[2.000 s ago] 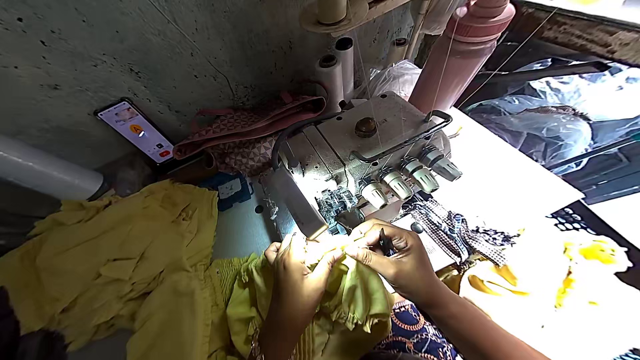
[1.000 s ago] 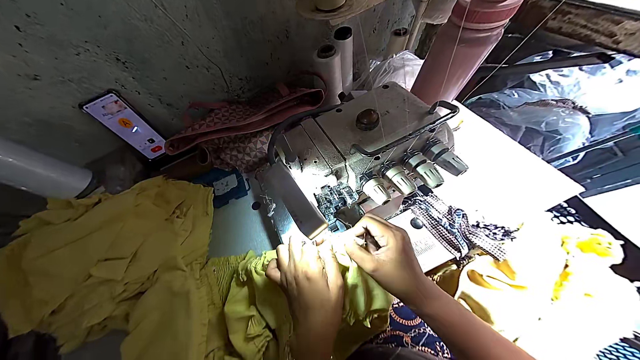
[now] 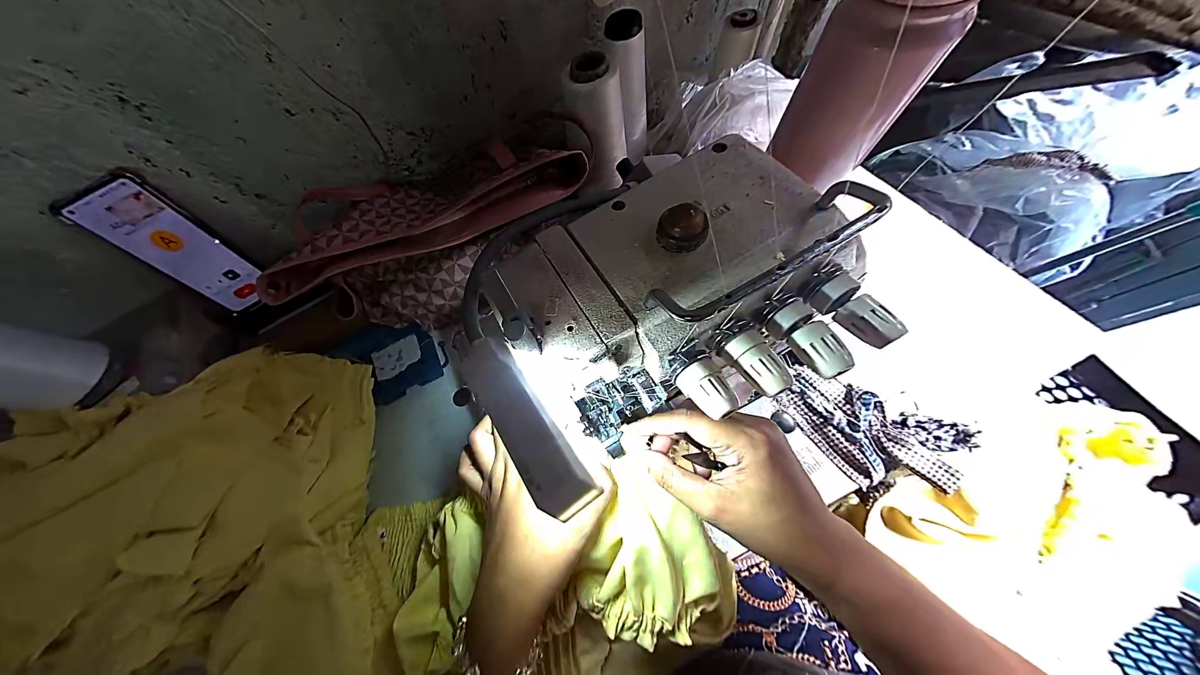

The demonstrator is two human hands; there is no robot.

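Note:
An overlock sewing machine (image 3: 656, 253) stands in front of me, its lamp lighting the needle area. My left hand (image 3: 534, 525) lies on gathered yellow fabric (image 3: 647, 581) at the machine's front left, its fingers partly hidden behind the grey lamp bar (image 3: 534, 431). Just right of the presser area, my right hand (image 3: 722, 469) has thumb and forefinger close together at the fabric's upper edge, with a small dark tool (image 3: 701, 457), perhaps thread snips, held in the fingers. Glare hides exactly what the fingertips pinch.
More yellow fabric (image 3: 178, 525) is heaped at left. A lit phone (image 3: 164, 239) leans by the wall, beside a patterned pink bag (image 3: 431, 244). Thread cones (image 3: 596, 112) and a pink bottle (image 3: 867, 84) stand behind the machine. Checked fabric strips (image 3: 844, 422) lie right of it.
My left hand has moved partly behind the lamp bar, where before it lay in front of the machine in plain view. My right hand has moved up closer to the needle area.

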